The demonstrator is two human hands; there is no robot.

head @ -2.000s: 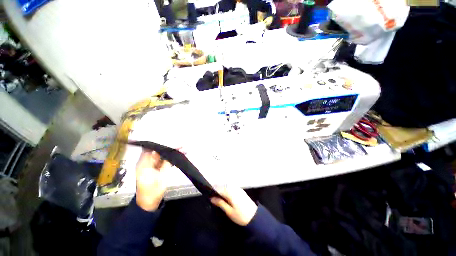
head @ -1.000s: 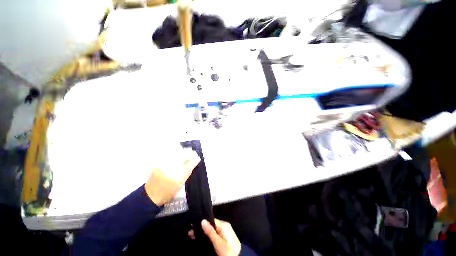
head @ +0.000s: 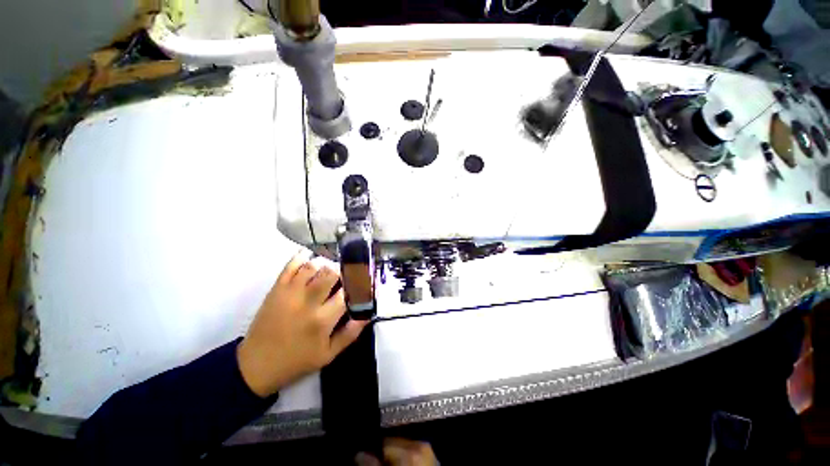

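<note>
A black strip (head: 350,387) runs from under the white sewing machine head (head: 510,196) over the table's front edge. My left hand (head: 296,328) lies on its left side, thumb on the strip, fingertips close beside the needle area, holding it down. The head's left end and a metal lever part (head: 358,273) hide the needle and the strip's far end. My right hand (head: 405,451) is at the bottom edge, mostly cut off, its fingers at the strip's lower part. Dark tension discs (head: 423,273) sit on the head's front.
A clear bag with dark contents (head: 669,309) lies right on the table, with red handles (head: 731,273) behind it. A graduated tape (head: 510,387) follows the front edge. A metal post (head: 318,82) and thin rod (head: 592,77) stand over the head. A black band (head: 621,146) crosses it.
The view has moved in close over the machine head. The strip, first held in the air between both hands, now lies under the head. My left hand has moved up beside the needle area; my right is lower.
</note>
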